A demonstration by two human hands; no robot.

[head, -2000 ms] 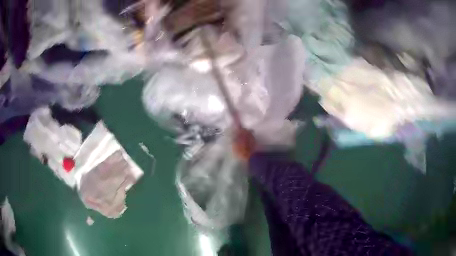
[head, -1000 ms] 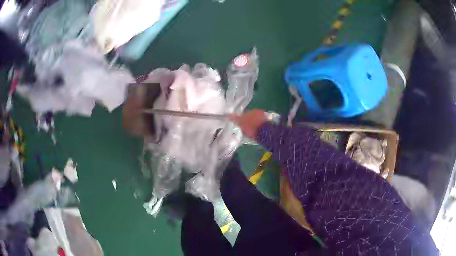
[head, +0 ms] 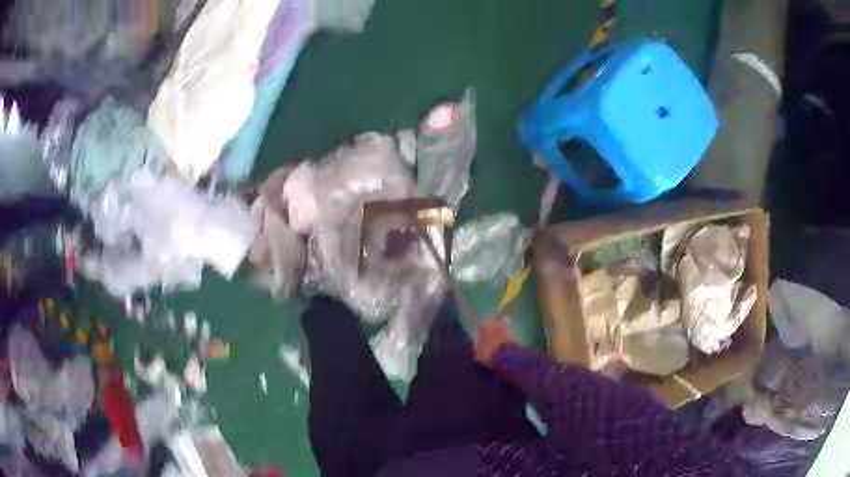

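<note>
My right hand (head: 494, 341), in a purple sleeve, is closed around the thin handle of the long-handled dustpan. The square dustpan (head: 391, 244), with a brown edge, is over crumpled clear plastic film (head: 349, 182) in front of my dark-clad legs. Another piece of clear film (head: 489, 247) lies to its right. A long red piece (head: 116, 405), which may be the broom head, is among scraps at the lower left. My left hand cannot be made out; a small blurred reddish patch shows at the bottom edge.
A blue plastic stool (head: 662, 116) is at the upper right. Below it is an open cardboard box (head: 559, 298) with pale wrapped pieces. A khaki-brown roll (head: 746, 121) lies beyond the stool. Pale fabric or film (head: 158, 228) and scraps cover the left side of the green floor (head: 410, 56).
The dustpan has moved right, from the left side of the plastic film onto it, and my right hand is lower. The view has shifted, showing more of the cardboard box and left-side scraps.
</note>
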